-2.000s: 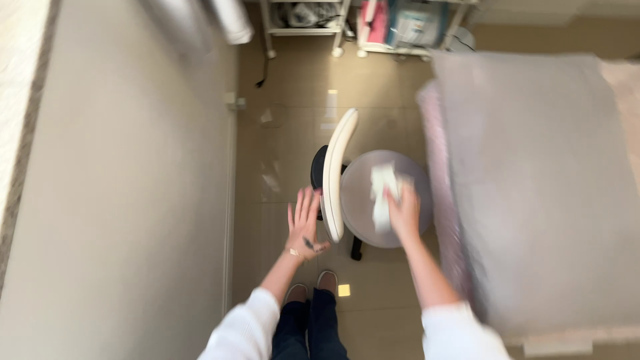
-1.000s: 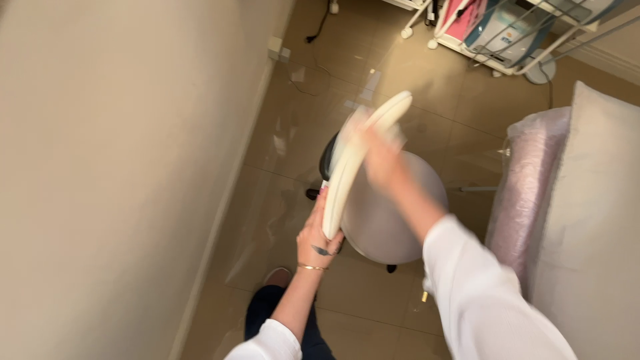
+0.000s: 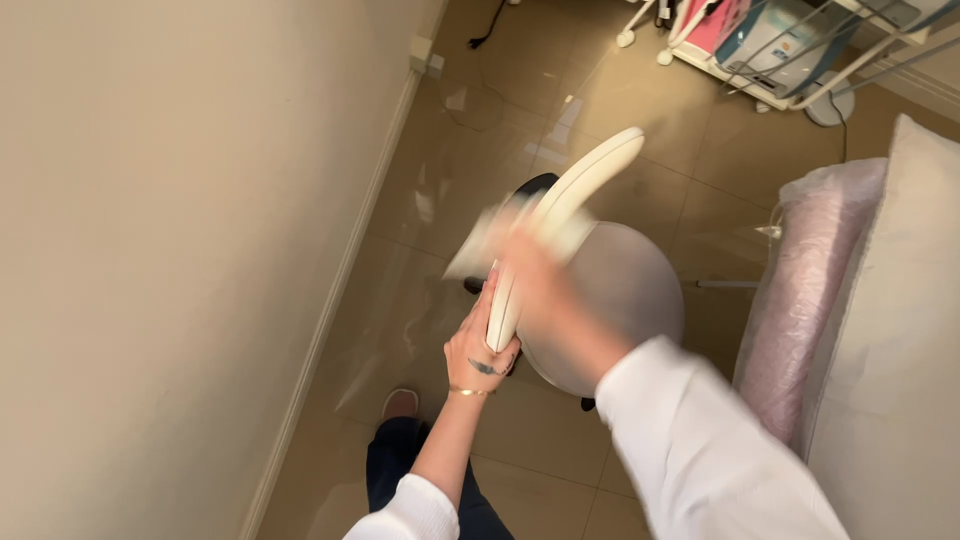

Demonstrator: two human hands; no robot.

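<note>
A rolling stool with a round grey seat (image 3: pixel 626 300) and a curved, cream padded backrest (image 3: pixel 592 169) stands below me. My left hand (image 3: pixel 478 345) grips the near end of the backrest, its fingers along the outer side. Blurred by motion, my right hand (image 3: pixel 532 262) lies over the middle of the backrest with a white cloth (image 3: pixel 476 244) in it. The cloth spreads to both sides of the backrest. A dark part of the stool shows behind it.
A wall with a baseboard (image 3: pixel 337 300) runs along the left. At the right lie a pink plastic-wrapped roll (image 3: pixel 806 300) and a pale padded bed (image 3: pixel 892 360). A white wheeled cart (image 3: pixel 731 71) with a device stands at the top right. A cable (image 3: pixel 487 26) lies on the tiled floor.
Two seconds ago my right hand held the cloth over the seat and my left hand was spread beside the backrest. Now the cloth is on the backrest and my left hand holds its end. The view has turned.
</note>
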